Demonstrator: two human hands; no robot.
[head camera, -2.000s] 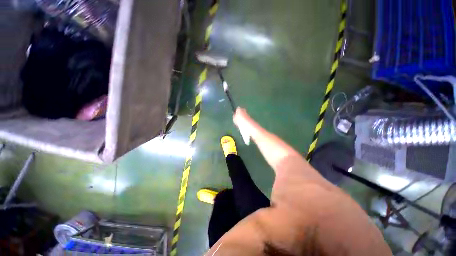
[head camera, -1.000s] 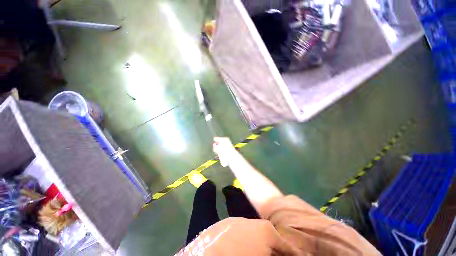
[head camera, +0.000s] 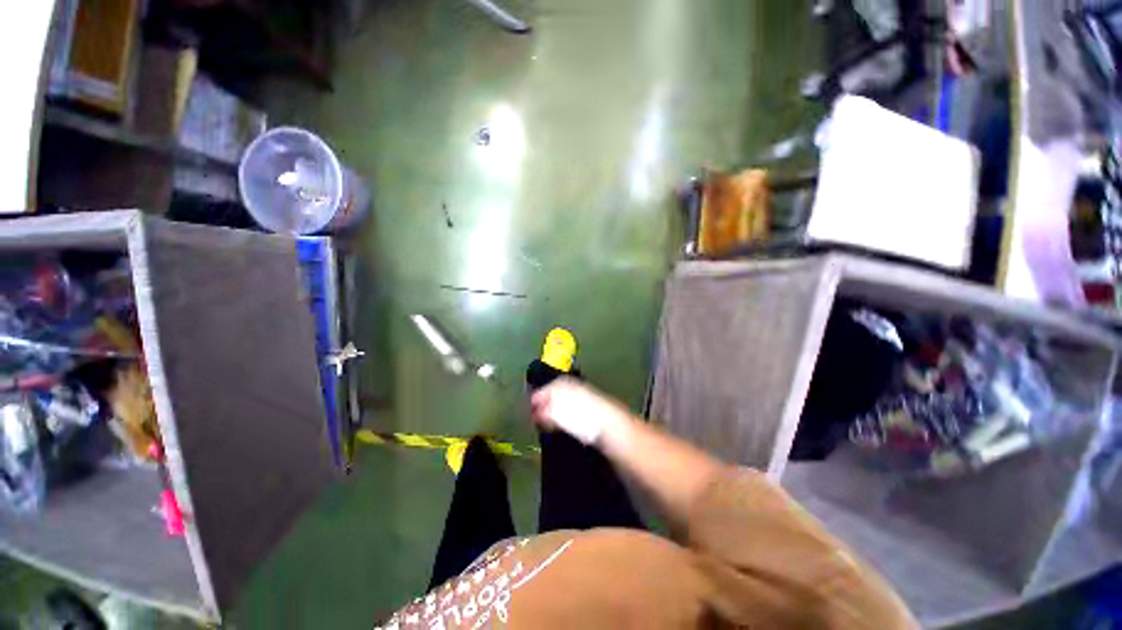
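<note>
My right hand (head camera: 570, 409) is closed in a fist in front of my dark trousers, in line with the long-handled floor tool. The tool's narrow white head (head camera: 437, 340) lies on the green floor, left of my forward yellow shoe (head camera: 559, 350). A pale joint shows beside the head; the thin pole between it and my hand is hard to make out. Thin dark debris (head camera: 482, 292) lies on the floor beyond the head. My left hand is not in view.
Grey fabric-sided bins with bagged goods stand at left (head camera: 234, 369) and right (head camera: 732, 357). A clear waste basket (head camera: 292, 181) stands beyond the left bin. A white board (head camera: 895, 182) and a brown seat (head camera: 733, 212) are beyond the right bin.
The view has turned and moved forward between the bins. One yellow shoe has stepped past the striped tape. The tool head now points to the upper left, still on the floor.
</note>
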